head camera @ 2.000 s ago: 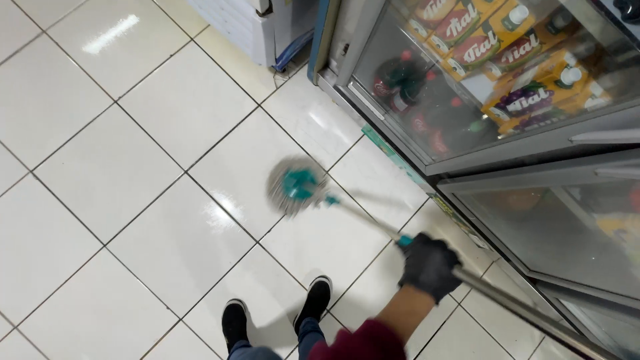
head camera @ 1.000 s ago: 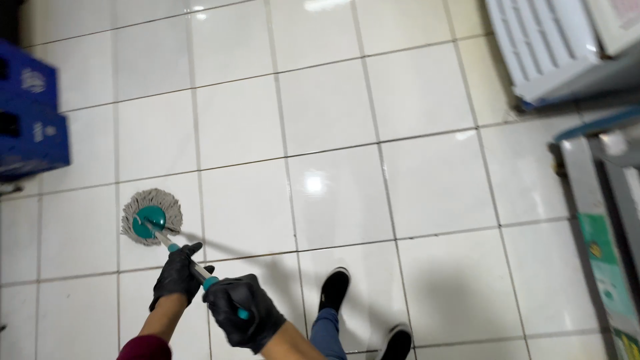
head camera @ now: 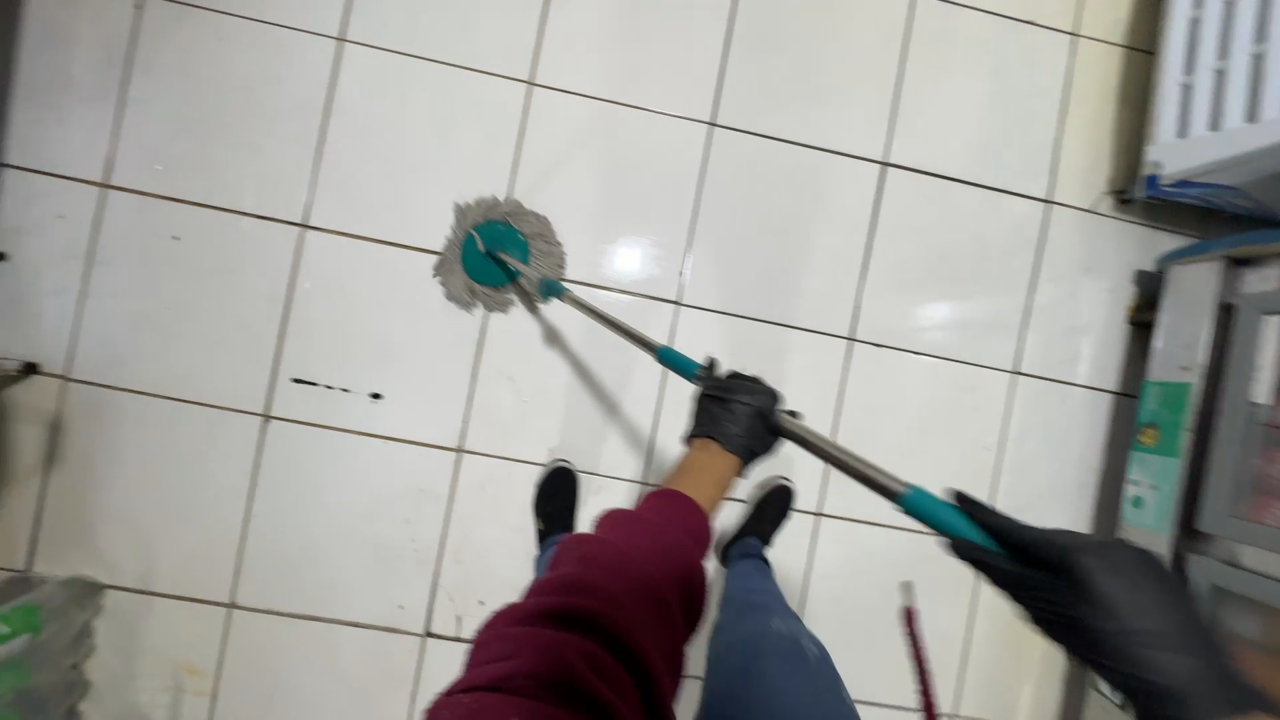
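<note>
A round string mop head [head camera: 497, 254] with grey strands and a teal plastic centre lies on the white tile floor [head camera: 380, 330], left of the view's middle. Its metal handle [head camera: 845, 458] with teal sections runs down to the right. My left hand [head camera: 737, 415], in a black glove, is closed around the handle just above the lower teal joint. At the handle's upper end, my right hand [head camera: 1090, 590], also black-gloved and blurred, is on the teal grip [head camera: 945, 517]. How far its fingers wrap around is partly hidden.
A refrigerated display case [head camera: 1210, 440] stands along the right edge, with a white slatted unit [head camera: 1215, 90] at the upper right. A dark mark [head camera: 335, 388] is on the tiles at left. A grey and green plastic-looking bundle [head camera: 45, 640] sits at the lower left. My black shoes [head camera: 556, 500] are below the mop.
My left hand, absent two seconds ago, is on the mop handle one second ago and now. The handle now slants farther to the right, with my hands wider apart. The view has shifted.
</note>
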